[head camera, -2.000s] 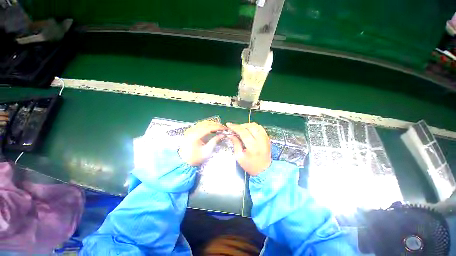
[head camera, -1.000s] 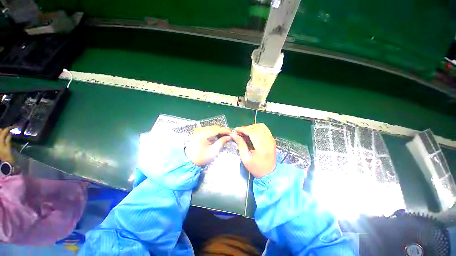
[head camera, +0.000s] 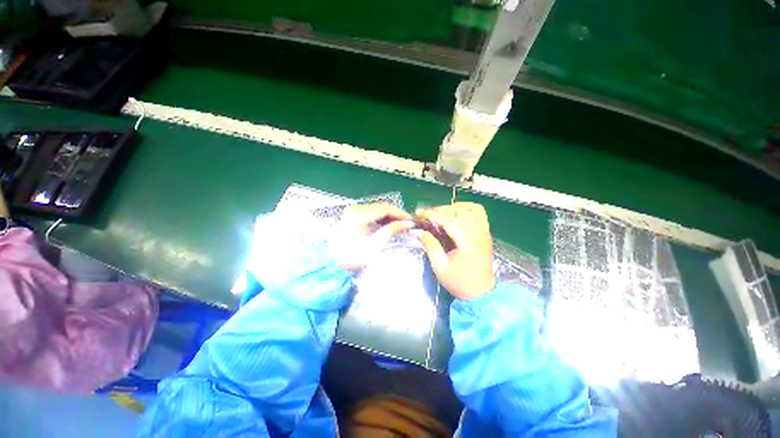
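Observation:
My left hand (head camera: 369, 233) and my right hand (head camera: 463, 248) meet at the fingertips over the green bench mat. They pinch a small flat part (head camera: 416, 224) between them, mostly hidden by the fingers; its kind cannot be told. Clear speckled sheets (head camera: 306, 202) lie under and to the left of my left hand, partly covered by my sleeve. Another clear sheet (head camera: 518, 265) lies just right of my right hand, partly under the sleeve. Strong glare whitens the mat below my hands.
Gridded clear sheets (head camera: 611, 291) lie at right, with a long divided clear tray (head camera: 746, 287) beyond. A black fan (head camera: 706, 409) is at the lower right edge. A metal post (head camera: 505, 64) with wrapped base stands behind my hands. Black trays (head camera: 68, 175) and a pink sleeve (head camera: 68, 316) are at left.
The view has shifted, so the bench things appear further right. My hands stay together at the fingertips with small finger movements. The neighbour's hand at left has mostly gone out of view.

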